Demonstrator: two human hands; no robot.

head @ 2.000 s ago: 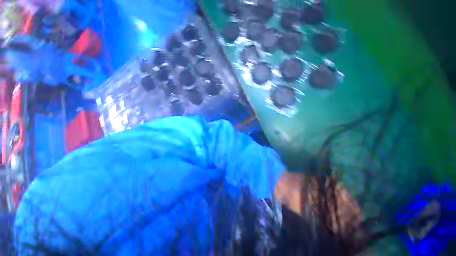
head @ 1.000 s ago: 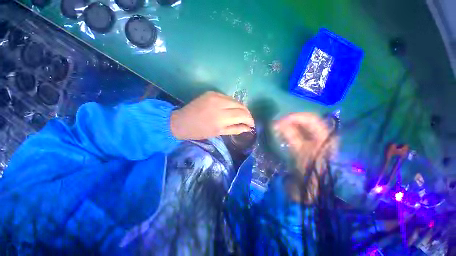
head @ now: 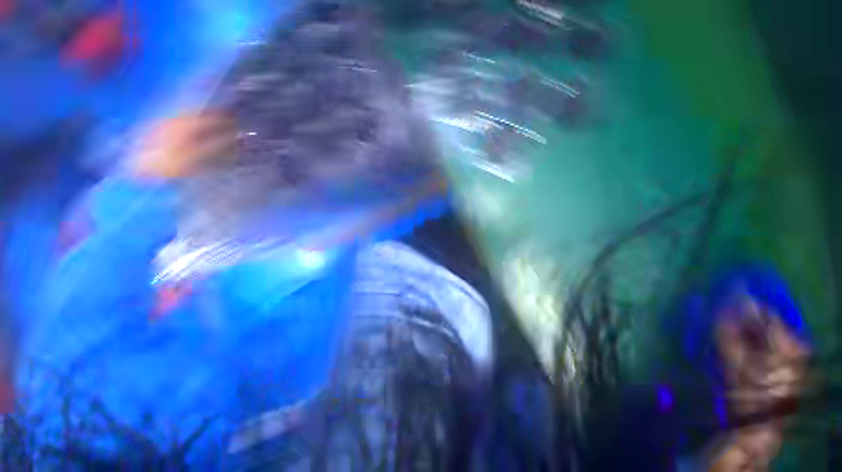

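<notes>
The frame is heavily blurred. My left hand (head: 189, 146) is an orange-tan smear at the left edge of the clear tray (head: 305, 111); its fingers and anything in them cannot be made out. My right hand (head: 762, 355) is at the lower right, over the blue parts bin (head: 762, 281), and covers most of it. Whether it holds anything cannot be told. Dark round discs (head: 545, 97) with shiny film streaks lie smeared on the green table.
The green table (head: 665, 166) fills the right side. Its edge runs down from the upper middle. A blue sleeve (head: 258, 323) and the pale cloth on my lap (head: 406, 304) are below. Red shapes (head: 97, 41) show at the upper left.
The view has swung left. My left hand has left the dark disc at the table edge and moved out to the tray. My right hand has moved to the blue bin.
</notes>
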